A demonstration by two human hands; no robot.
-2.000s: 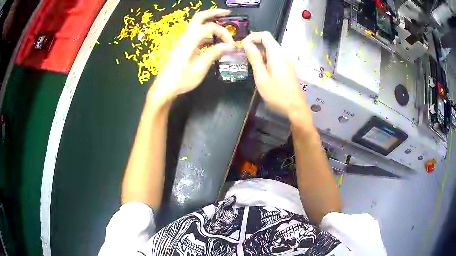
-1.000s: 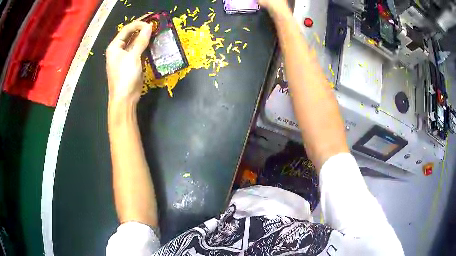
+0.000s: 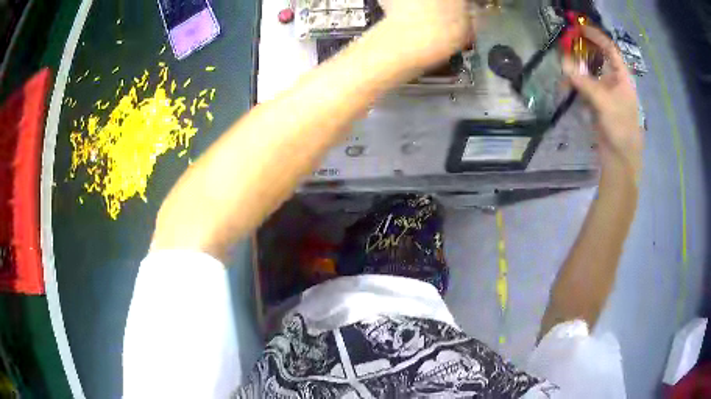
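Observation:
My left hand (image 3: 433, 27) is blurred at the top edge over the machine's fixture area; its fingers are partly cut off or unclear, and I cannot tell whether it holds anything. A dark unit (image 3: 446, 72) lies partly under that hand and forearm. My right hand (image 3: 604, 78) grips the red end of a blurred electronic unit (image 3: 546, 78) over the machine's right side. The unit is tilted, with its black edges and grey-green face showing. The loose pile of small yellow parts (image 3: 136, 144) lies on the dark green tabletop (image 3: 210, 226) at the left.
A smartphone (image 3: 191, 31) lies beyond the pile. On the off-white machine (image 3: 327, 152) are a red button (image 3: 286, 15), metal fixture blocks (image 3: 334, 17), a round black disc (image 3: 505, 61) and a control screen (image 3: 495, 146). A red tray (image 3: 27, 187) stands beyond the white edge line.
The view has turned right towards the machine. My left hand has left the pile and reached over the machine. My right hand has moved from near the phone to the machine's right side, now holding a unit.

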